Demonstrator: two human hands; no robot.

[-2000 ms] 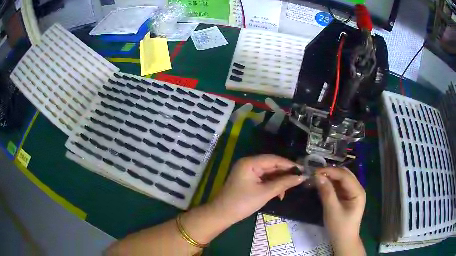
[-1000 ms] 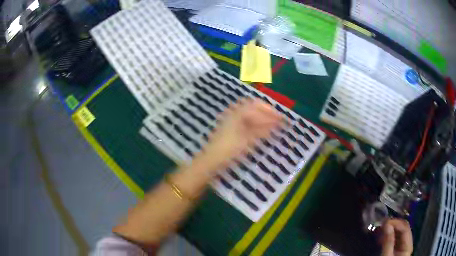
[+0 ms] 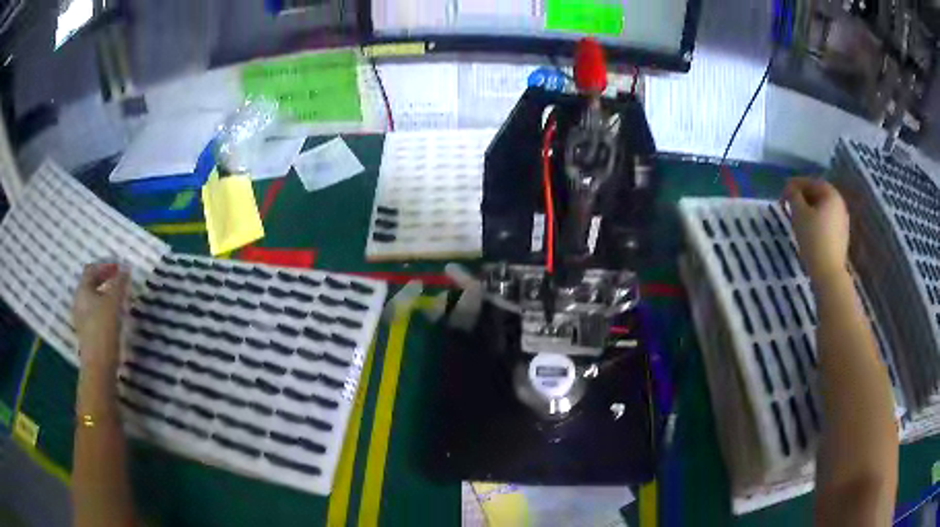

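The black test fixture [image 3: 567, 206] stands in the middle, with its red-topped clamp lever [image 3: 590, 67] upright. The round metal and white nest [image 3: 550, 379] at its front is uncovered. My left hand [image 3: 101, 293] is at the upper left edge of the left parts tray [image 3: 247, 360], which holds rows of dark parts. My right hand [image 3: 819, 218] is over the top of the right tray stack [image 3: 737, 278]. Both hands are small and blurred; whether either holds a part cannot be told.
A pale slotted tray [image 3: 62, 247] leans behind the left tray. A back tray [image 3: 428, 190] has a few dark parts at its left edge. More stacked trays [image 3: 897, 206] stand far right. A yellow note [image 3: 233, 214], crumpled plastic bag [image 3: 247, 132] and monitor [image 3: 484, 21] are behind.
My left hand has moved from above the middle of the left tray to its far left edge. My right hand has left the fixture front for the right tray stack. The view has swung right.
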